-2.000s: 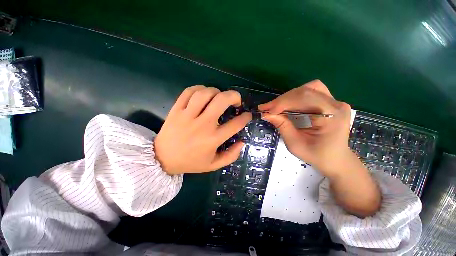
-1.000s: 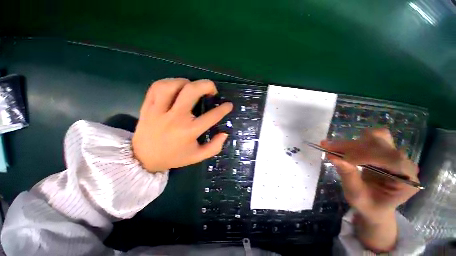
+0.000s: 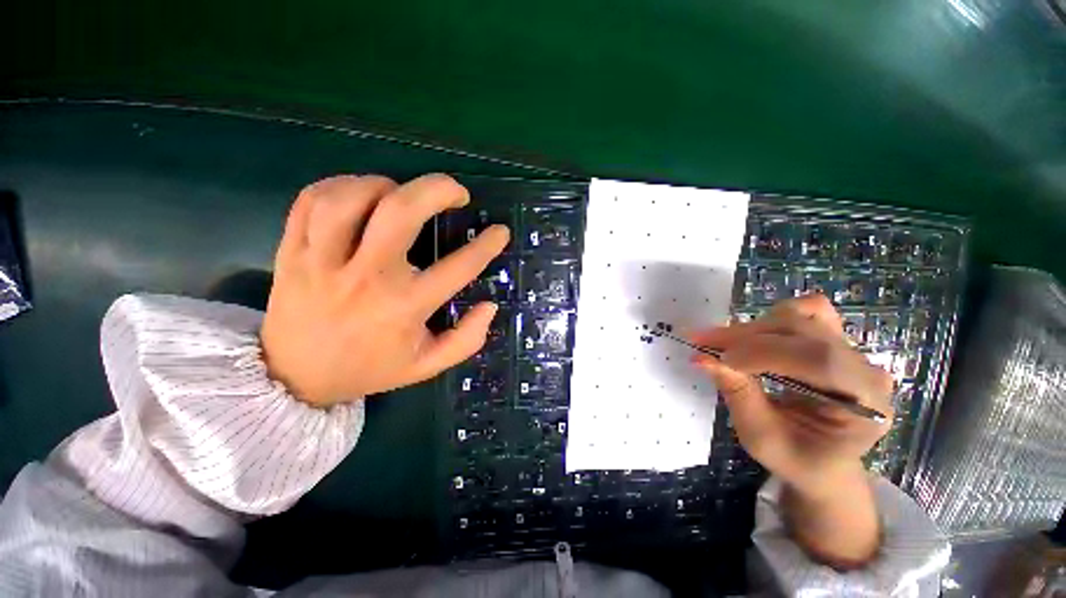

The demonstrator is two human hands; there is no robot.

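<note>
My right hand point(image 3: 807, 391) holds thin tweezers point(image 3: 818, 394), their tip at a small cluster of tiny black pieces point(image 3: 655, 333) on a white sheet point(image 3: 637, 409). The sheet has a grid of faint dots and lies across a clear blister tray point(image 3: 514, 500), which looks dark. Small dark modules with white or shiny spots point(image 3: 812, 243) sit in its pockets. My left hand point(image 3: 374, 292) rests at the tray's left edge with fingers apart and bent; I see nothing held in it.
A stack of silvery pocketed trays point(image 3: 1005, 409) stands at the right. A dark, shiny packet point(image 3: 12, 263) is cut off at the far left. The green bench mat point(image 3: 140, 210) has a long edge line running behind the tray.
My right hand has moved away from my left fingertips and over the white sheet, the tweezers' tip now at the black cluster. The view has shifted, so the tray sits further left.
</note>
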